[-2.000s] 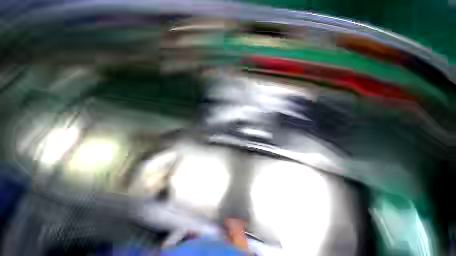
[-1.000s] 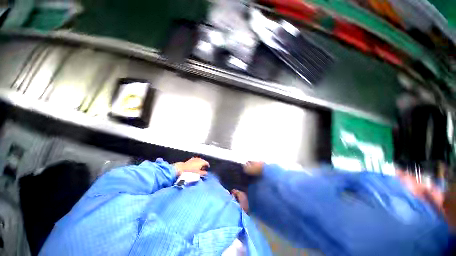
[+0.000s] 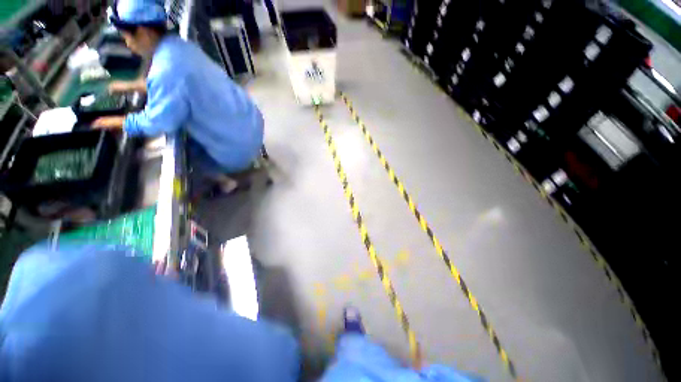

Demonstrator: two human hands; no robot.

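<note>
Neither of my hands can be made out. Blue smock cloth [image 3: 366, 362] shows at the bottom edge, with a dark shoe tip [image 3: 352, 321] above it. A tiny brownish patch beside the cloth is too blurred to name. A large blurred blue smock shape [image 3: 142, 321] fills the lower left; whose it is cannot be told. Just beyond it, a green circuit board [image 3: 112, 233] lies at the line, partly hidden. The pale conveyor rail [image 3: 170, 194] runs away from it. A black bin [image 3: 21, 175] holding green pieces stands to the left.
A co-worker in blue smock and cap [image 3: 201, 97] sits at the line, hands over the bench. Yellow-black tape [image 3: 351, 198] marks the grey floor. A white bin with dark top [image 3: 313, 74] stands in the aisle. Black crates with white labels [image 3: 515, 82] line the right. A white panel [image 3: 240, 276] stands beside the line.
The view has swung from the steel conveyor bed to the aisle at the right. My hand seen at the conveyor edge has left the picture. The seated co-worker and floor have come into view.
</note>
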